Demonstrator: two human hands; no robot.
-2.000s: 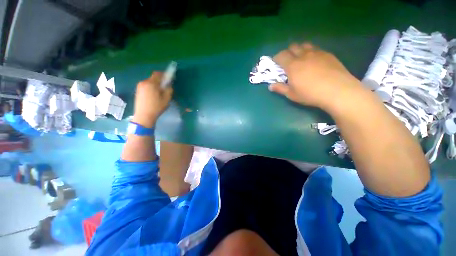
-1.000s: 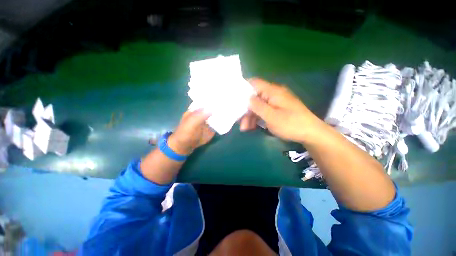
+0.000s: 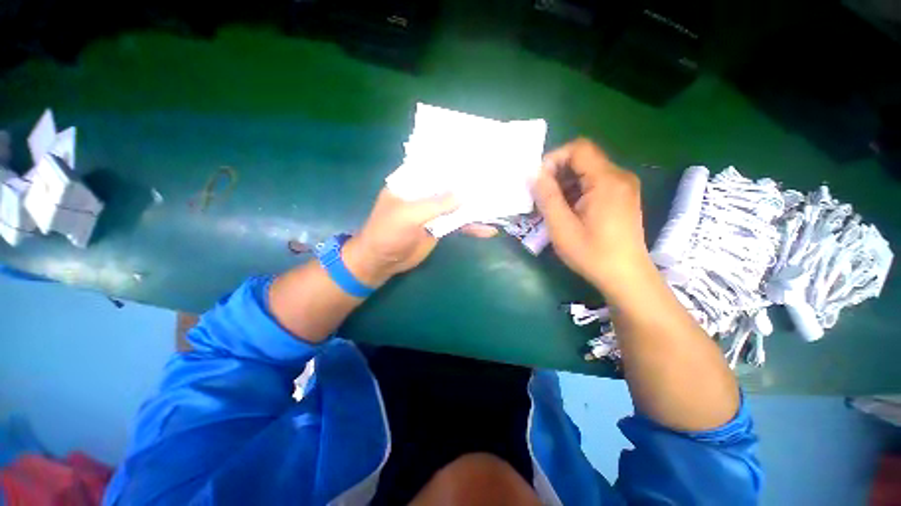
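Note:
My left hand holds a fanned stack of white leaflets over the middle of the bench, its thumb on top. The leaflets look overexposed and no print can be read. My right hand is at the right edge of the stack, its fingers bent and close to the leaflets' edge. Whether it grips a leaflet cannot be told. A small white and dark piece shows under the stack between the hands.
A large pile of white cables lies at the right, with a small cable group by my right forearm. White folded papers stand at the far left. A tan loop lies on the green bench. Dark boxes line the far edge.
Two seconds ago my hands were apart, the right at a small cable bundle. Then both came together at the leaflets. Since one second ago, the leaflets have shifted right and my right fingers have curled.

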